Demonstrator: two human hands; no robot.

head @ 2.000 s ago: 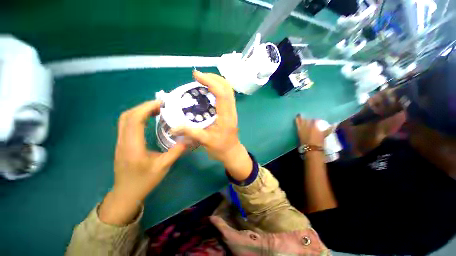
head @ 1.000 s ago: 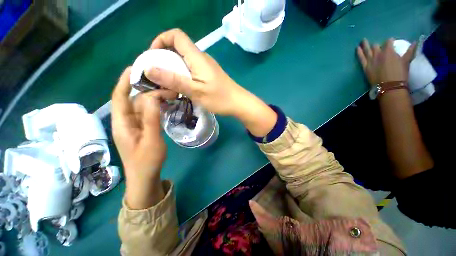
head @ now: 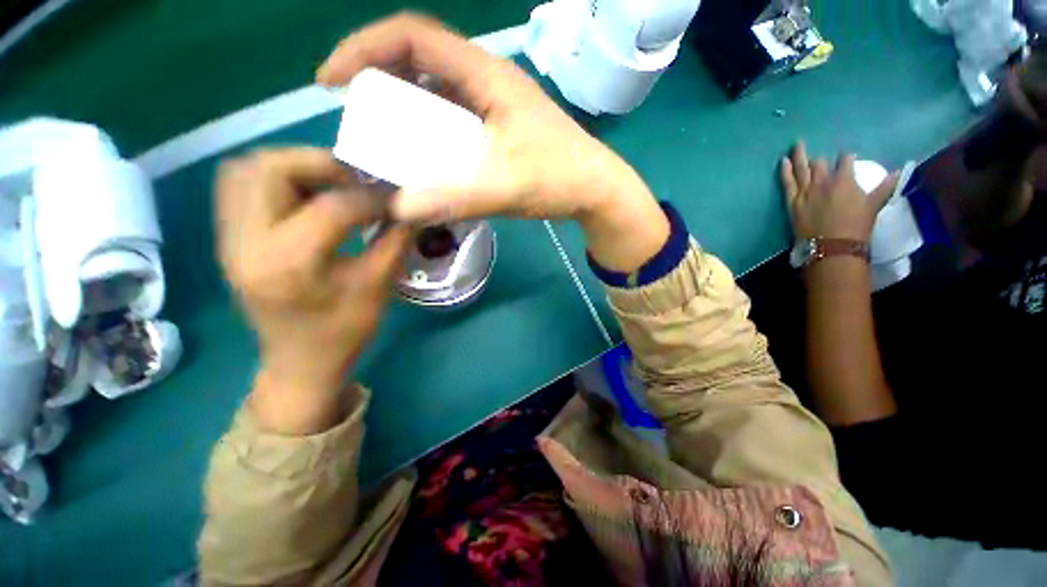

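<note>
My right hand (head: 517, 149) holds the white camera head (head: 411, 132), its smooth white side turned to me. My left hand (head: 301, 247) is blurred, with its fingers bunched at the lower left edge of the head; whether they pinch something there cannot be told. Below the head, the open round end of the white camera housing (head: 465, 275) shows, with a dark part inside. Its upper part is hidden by my hands.
White camera units (head: 86, 252) stand at the left. Another white camera (head: 609, 52) and a black box with a metallic front (head: 752, 46) are at the back. A pale rail (head: 247, 128) crosses the green bench (head: 689, 172). A neighbour's hand (head: 836, 201) holds a white part at right.
The camera head first showed its LED face, then was tipped over the open housing; now its flat white side shows. My left hand has shifted left and lower beside it.
</note>
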